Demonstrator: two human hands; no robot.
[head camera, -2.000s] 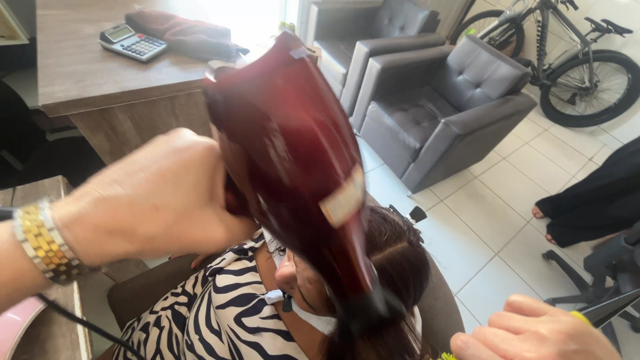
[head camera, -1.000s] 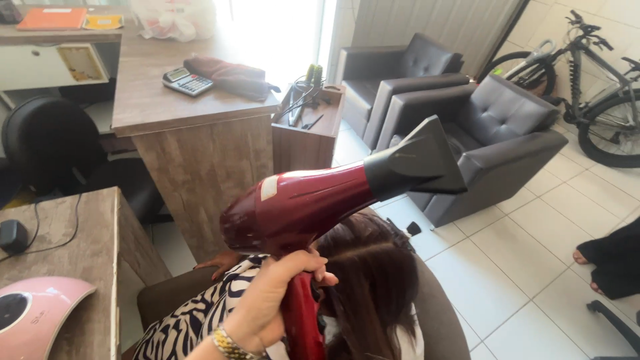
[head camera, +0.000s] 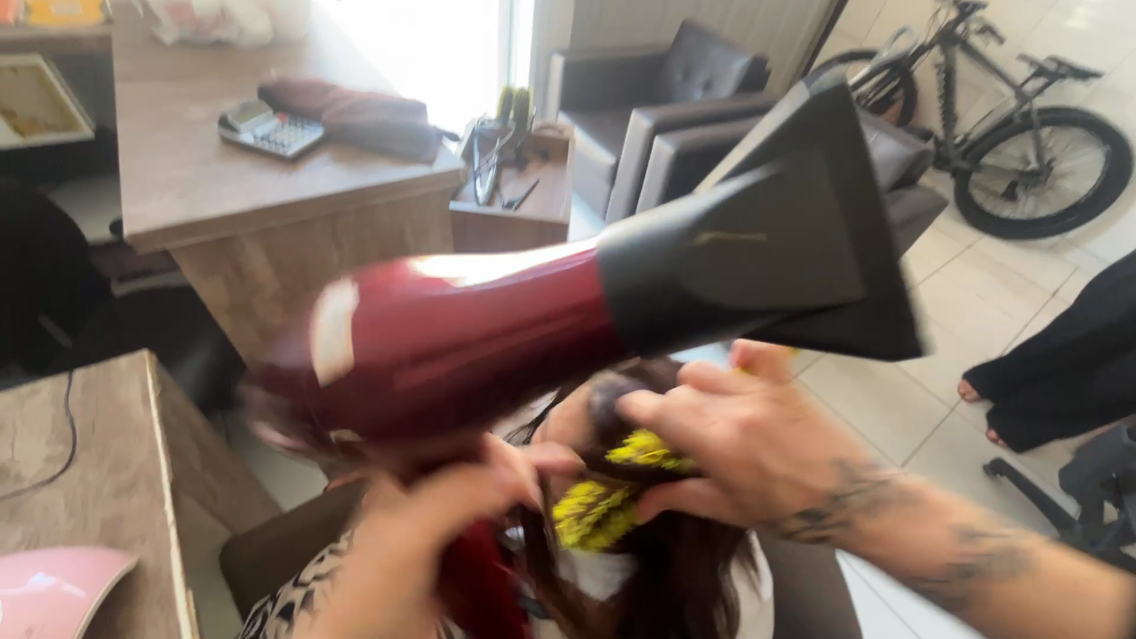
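Observation:
My left hand (head camera: 444, 515) is closed round the handle of a dark red hair dryer (head camera: 461, 337), its wide black nozzle (head camera: 772, 240) pointing to the upper right. Just below the barrel, my right hand (head camera: 737, 435) grips a hairbrush with yellow bristles (head camera: 595, 515). The brush lies in the dark hair (head camera: 683, 568) of a seated person, and strands are caught around it. My left fingertips are close to the brush and hair; blur hides whether they hold a strand. Most of the person's head is hidden behind the dryer and my hands.
A wooden desk (head camera: 293, 209) bears a calculator (head camera: 271, 129) and a folded cloth (head camera: 355, 115). Beside it is a tool box (head camera: 515, 204). Grey armchairs (head camera: 612, 115) and a bicycle (head camera: 967, 106) stand behind. A pink device (head camera: 62, 586) rests lower left. Another person's legs (head camera: 1065, 355) are at right.
My right hand, out of view one second ago, is now at the hair with the yellow-bristled brush. The dryer, pointing down two seconds ago, now points to the upper right.

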